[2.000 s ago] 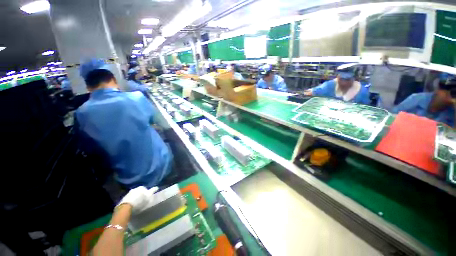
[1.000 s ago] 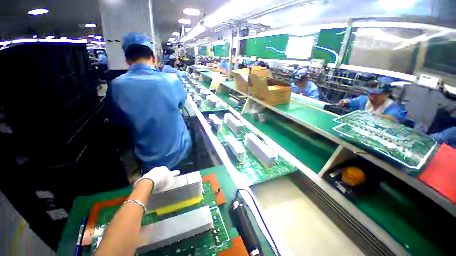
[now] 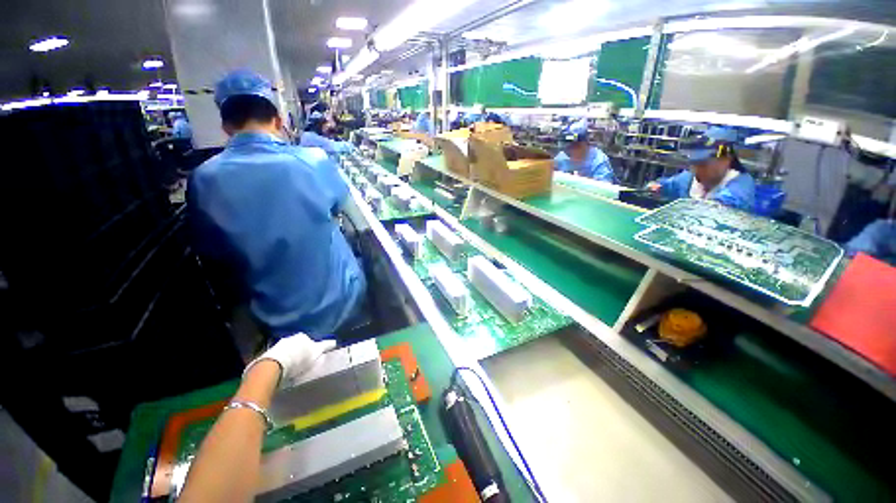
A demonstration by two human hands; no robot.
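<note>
A large green circuit board lies in an orange fixture in front of me. It bears a tall silver heatsink with a yellow strip along its base, and a long low heatsink nearer to me. My left hand, in a white glove, is on or just over the top left part of the tall heatsink, fingers towards the right. The hand hides what lies under it. My forearm covers the board's left part. My right hand is out of the picture. A black electric screwdriver lies on the mat.
A pale conveyor right of the mat carries boards with heatsinks. A shelf beyond holds cardboard boxes, a board and a red sheet. A person in blue sits ahead; black crates stand left.
Since two seconds ago the view has swung left, showing more of the mat and the seated person. My left hand stays at the tall heatsink. The screwdriver has not visibly moved on the mat.
</note>
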